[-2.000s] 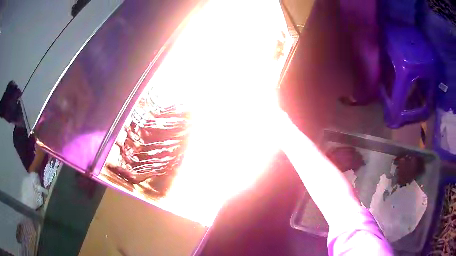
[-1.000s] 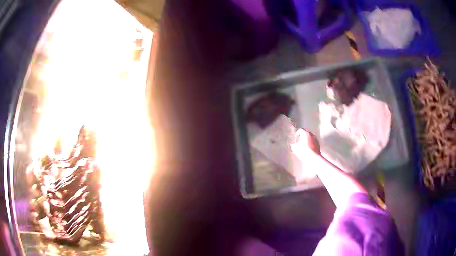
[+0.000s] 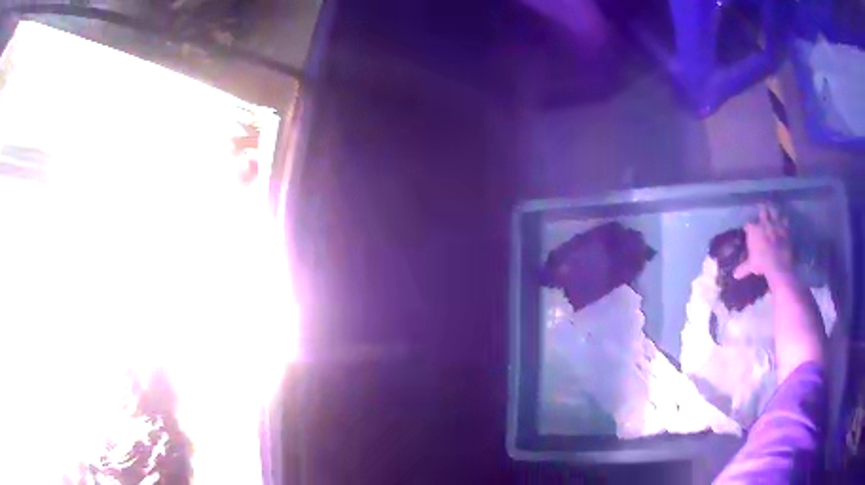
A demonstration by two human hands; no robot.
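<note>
My right hand (image 3: pixel 770 244) reaches from the lower right into the grey-green tray (image 3: pixel 524 332). Its fingers look spread, with the thumb over the right dark ragged piece (image 3: pixel 747 290); no grip on it shows. Part of that piece is hidden by the hand. Another dark piece (image 3: pixel 599 263) lies flat at the tray's upper left. Torn white sheets (image 3: pixel 607 365) lie below the dark pieces. My left hand is out of the picture.
The heat box (image 3: pixel 171 284) glows blinding white at the left, with dark parts (image 3: pixel 142 450) at its bottom. A blue stool (image 3: pixel 702 71) stands behind the tray. A blue crate (image 3: pixel 806 118) with white material is at the upper right edge.
My right hand has gone from the box's glow to the tray's left sheet, then to the right dark piece, and its fingers have spread. The view has turned right.
</note>
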